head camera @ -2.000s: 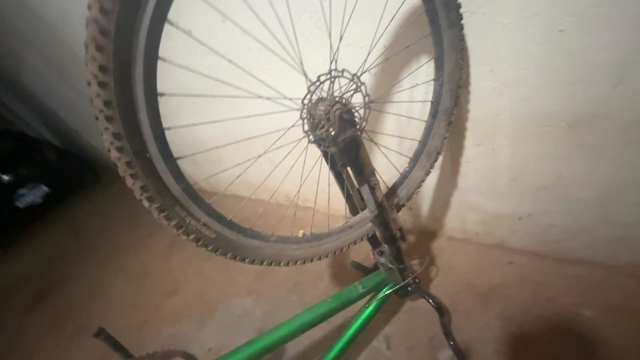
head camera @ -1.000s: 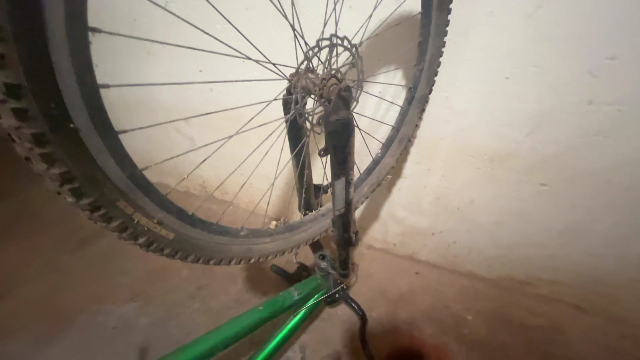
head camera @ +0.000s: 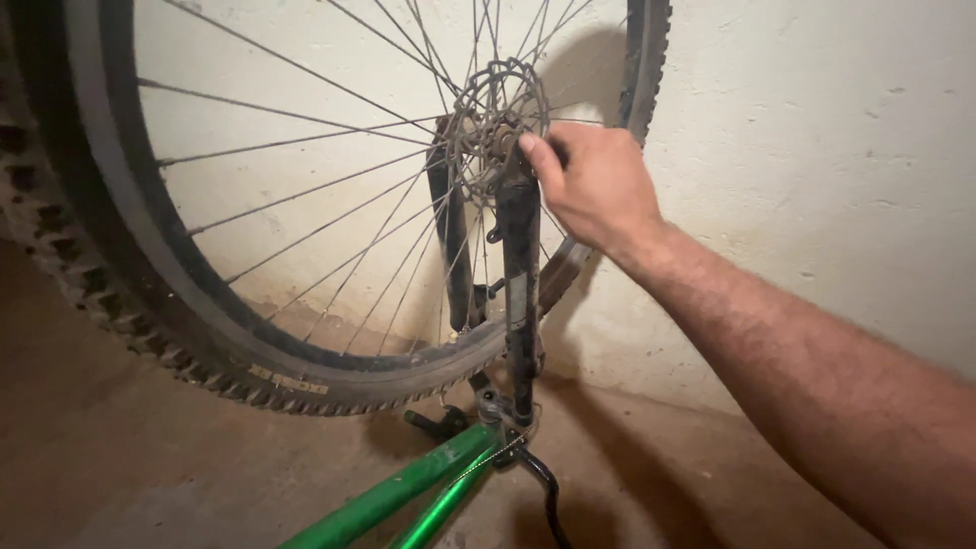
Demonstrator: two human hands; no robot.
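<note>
My right hand (head camera: 598, 179) is at the hub end of the black suspension fork leg (head camera: 518, 252), its thumb on the dropout and its other fingers hidden behind it. Beside the thumb is the bicycle wheel's hub axle, with the disc brake rotor (head camera: 467, 152) around it. The wheel has a knobby tire (head camera: 164, 354) and thin spokes. A green frame tube (head camera: 396, 488) runs down from the fork's crown; the bicycle is upside down. My left hand is not in view.
A pale, marked wall (head camera: 793, 175) stands close behind the wheel. Below lies a brown floor (head camera: 191, 465). The black handlebar (head camera: 547, 484) curves down at the bottom, and a dark grip or lever (head camera: 435, 423) shows beside the frame.
My right hand has come in from the right to the top of the fork leg; neither earlier frame shows it. The view has moved nearer to the wheel.
</note>
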